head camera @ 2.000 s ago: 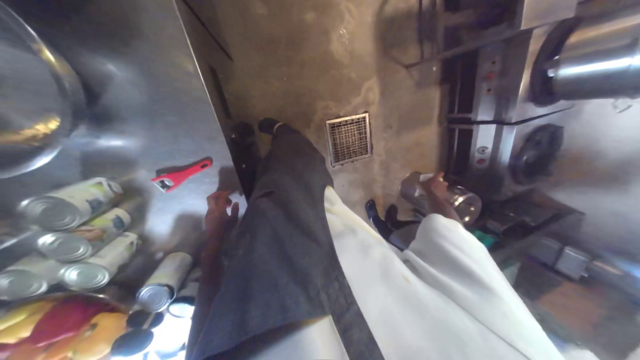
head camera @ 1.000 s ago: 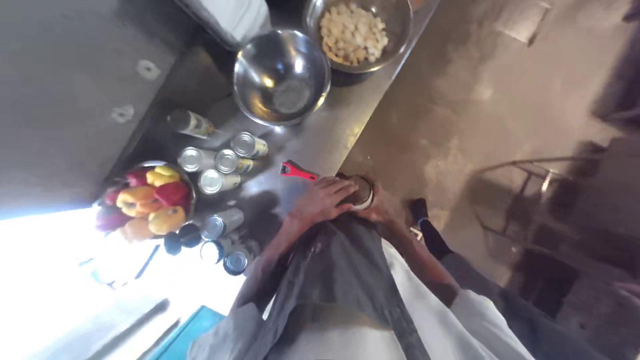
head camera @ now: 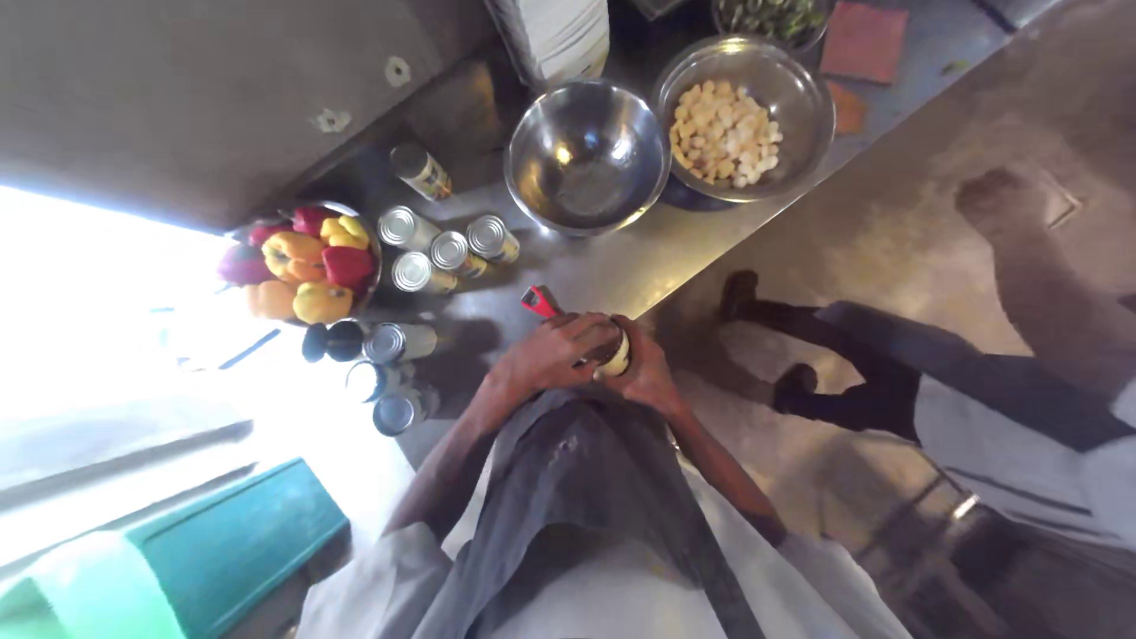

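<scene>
My left hand [head camera: 572, 351] and my right hand [head camera: 646, 368] are closed around a tin can [head camera: 619, 353] at the near edge of the steel counter. The left hand lies over its top and side, the right hand wraps its other side; their fingers hide much of it. Just beyond my left hand, a red-handled tool [head camera: 540, 302] lies on the counter, partly covered by the hand. Farther left stand several tin cans [head camera: 450, 252], and more cans [head camera: 399, 342] are nearer to me. A steel mixing bowl [head camera: 587, 160] with nothing in it sits ahead.
A bowl of pale cut chunks [head camera: 821, 133] adjoins the steel bowl, with chopped greens [head camera: 772, 16] behind. Bell peppers [head camera: 297, 257] fill a bowl at left. A red square [head camera: 863, 40] lies at the counter's far end. Another person [head camera: 887, 382] stands at right on the floor.
The view has swung widely from the floor and stove to the counter. My right hand held a metal container two seconds ago; now both hands are on a can. Another person has come into clearer view at right.
</scene>
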